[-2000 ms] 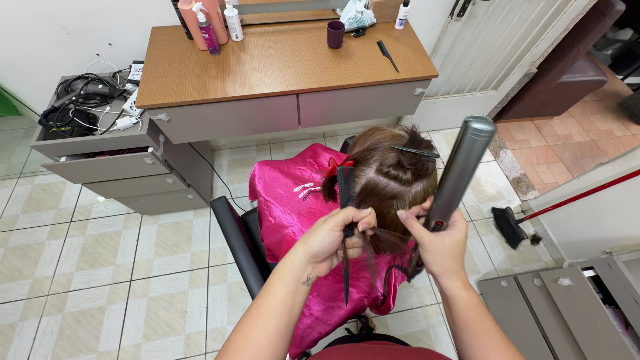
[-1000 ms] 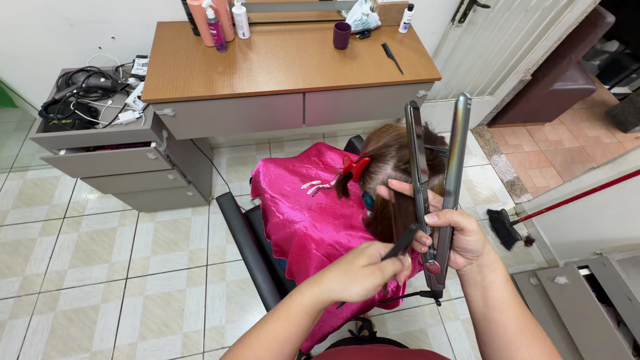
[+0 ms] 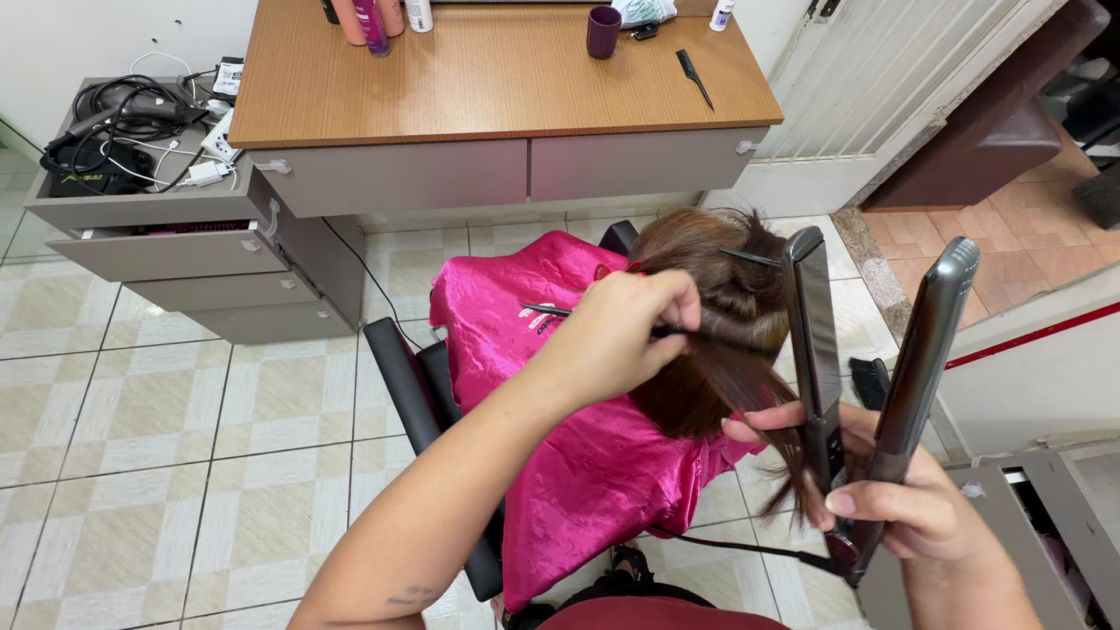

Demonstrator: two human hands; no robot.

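A person with brown hair [image 3: 687, 245] sits in a black salon chair [image 3: 398, 394], draped in a shiny pink cape [image 3: 577, 472]. My left hand [image 3: 634, 332] grips a dark tail comb [image 3: 547, 310] at the side of the head; the comb's teeth are mostly hidden in the hair. With my right hand [image 3: 884, 490] I hold a hair straightener [image 3: 910, 376], its two plates spread apart. A lock of hair [image 3: 744, 376] runs down from the comb to the fingers of that same hand. A dark clip [image 3: 748, 257] holds hair up at the crown.
Bottles [image 3: 372, 26], a purple cup [image 3: 604, 33] and another tail comb [image 3: 693, 77] stand or lie on the wooden counter [image 3: 490, 79]. A hair dryer [image 3: 149, 112] and tangled cables are on the drawer unit at left. The straightener's cord [image 3: 735, 544] hangs beside the cape.
My left hand with the comb has moved up to the head from lower down. The straightener stood closed two seconds ago and its plates are now apart.
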